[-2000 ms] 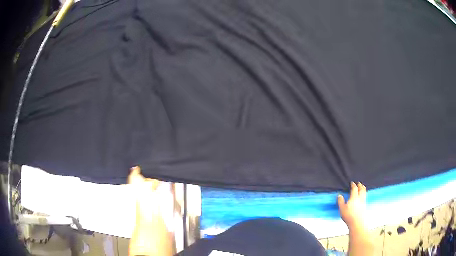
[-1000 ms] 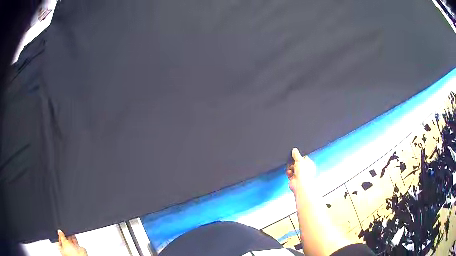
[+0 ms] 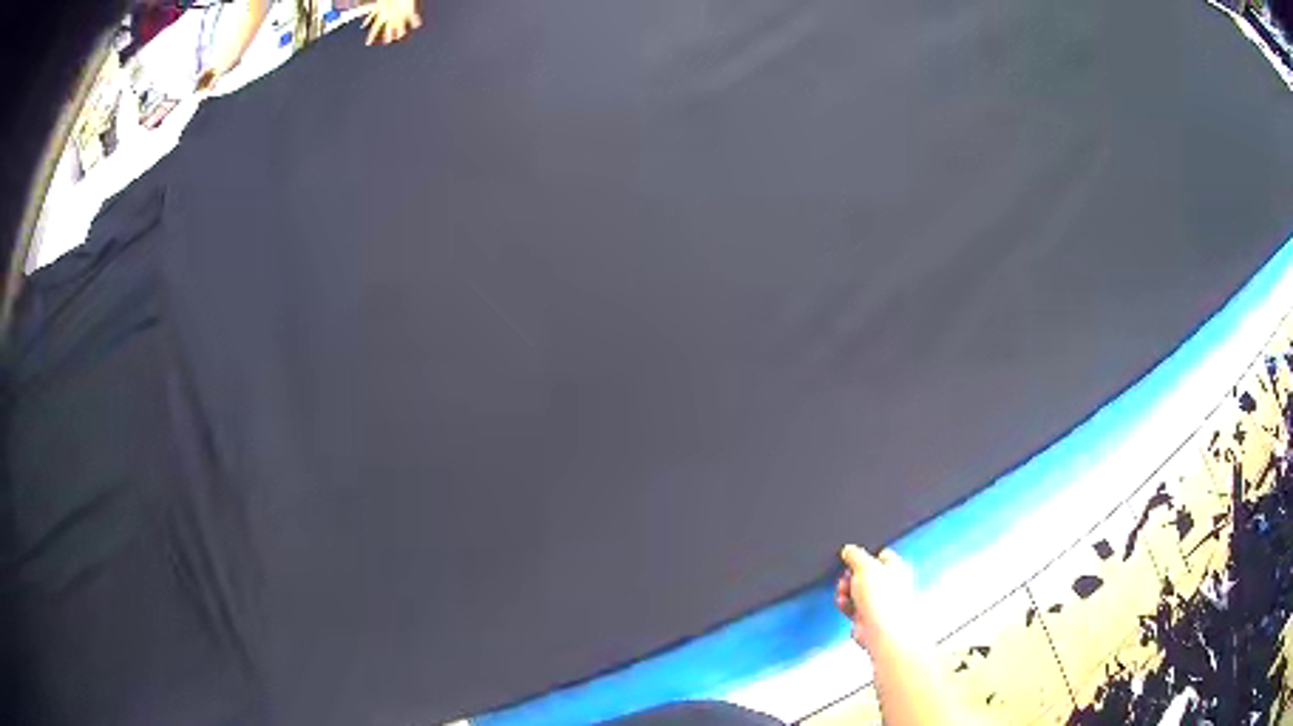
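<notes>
Black fabric layers (image 3: pixel 596 341) cover nearly the whole table, mostly smooth, with folds and wrinkles along the left side. My right hand (image 3: pixel 876 589) is at the near edge of the fabric, thumb and fingers closed together on that edge, over the blue strip. My left hand is out of the picture.
The table edge (image 3: pixel 993 546) shows a bright blue strip and white rim curving up to the right. Dark scraps (image 3: pixel 1205 610) litter the tiled floor at lower right. Another person's hand (image 3: pixel 392 20) rests at the fabric's far edge, with a second forearm (image 3: pixel 234 40) beside it.
The view has shifted, and my left hand has left the picture. My right hand still holds the near edge. Another person's hands now show at the far side. The wrinkles across the middle have flattened.
</notes>
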